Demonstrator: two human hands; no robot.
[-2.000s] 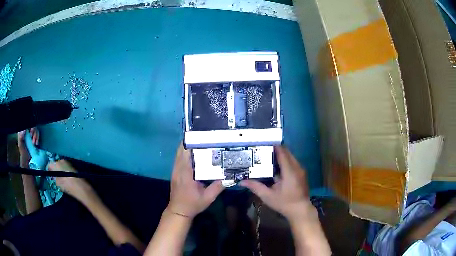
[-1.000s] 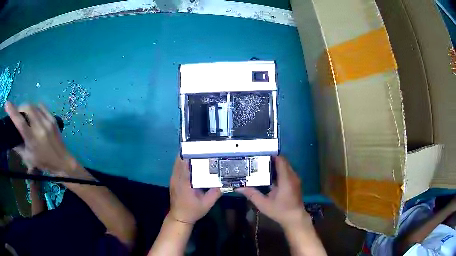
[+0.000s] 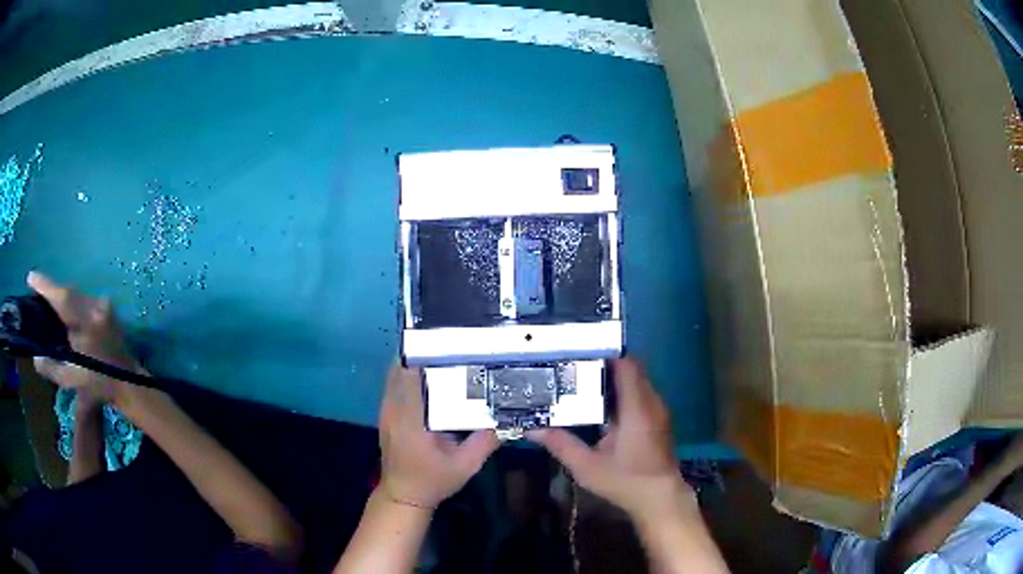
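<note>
The white screw feeder [image 3: 510,345] stands on the green bench near its front edge. Its dark windowed hopper [image 3: 438,275] holds screws on both sides of a pale upright bar [image 3: 507,269], with a blue-grey piece to the right of the bar. A silver-grey block [image 3: 521,388] sits at the front lip. My left hand [image 3: 424,448] holds the feeder's front left corner, and my right hand [image 3: 628,448] holds the front right corner. Both thumbs reach in towards the pickup end. The other fingers are partly hidden by the feeder's sides.
A large cardboard carton [image 3: 825,269] with orange tape stands right of the feeder. Screws [image 3: 166,233] lie scattered on the bench at left, with a teal pile [image 3: 14,196] beyond. A neighbour's hand [image 3: 84,336] holds a black corded tool. Another person's sleeve shows at bottom right.
The feeder and both my hands have shifted slightly towards me and left. The bar inside the hopper has changed position. The neighbour's hand has taken hold of the black tool.
</note>
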